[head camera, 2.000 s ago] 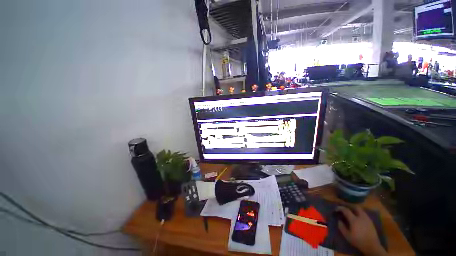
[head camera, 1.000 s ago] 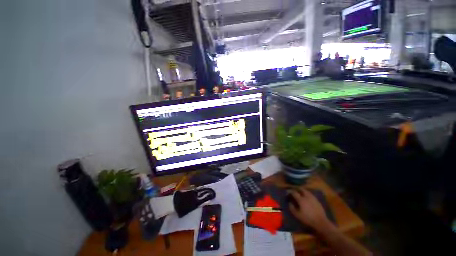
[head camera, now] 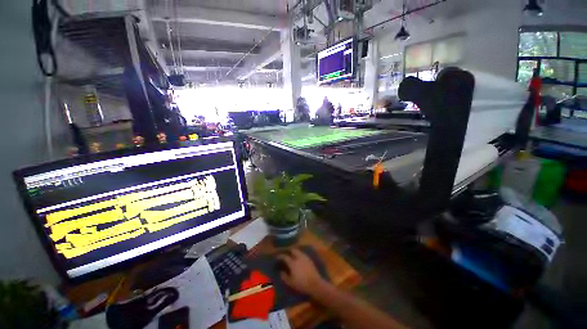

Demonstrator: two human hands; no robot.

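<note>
My right hand (head camera: 301, 273) rests palm down on the dark mouse pad (head camera: 315, 259) at the right of the desk. The mouse (head camera: 282, 258) is mostly hidden under its fingers. The monitor (head camera: 138, 202) stands at the left and shows yellow and white pattern shapes on black. A bright red piece (head camera: 253, 301) with a pale stick (head camera: 250, 292) across it lies left of my hand. A smartphone (head camera: 174, 317) on the papers is cut off by the bottom edge. My left hand is not in view.
A potted plant (head camera: 283, 196) stands behind my right hand. A calculator (head camera: 226, 265) and paper sheets (head camera: 204, 289) lie on the desk. The large cutter bed (head camera: 367, 151) extends behind, with green-lit shapes. A black machine part (head camera: 447, 132) stands at the right beside a white roll. A screen (head camera: 335, 61) hangs above.
The view has turned to the right, so the monitor and desk sit further left and more of the cutter shows. My right hand stays at the mouse. The shapes on the monitor turned from whitish to mostly yellow.
</note>
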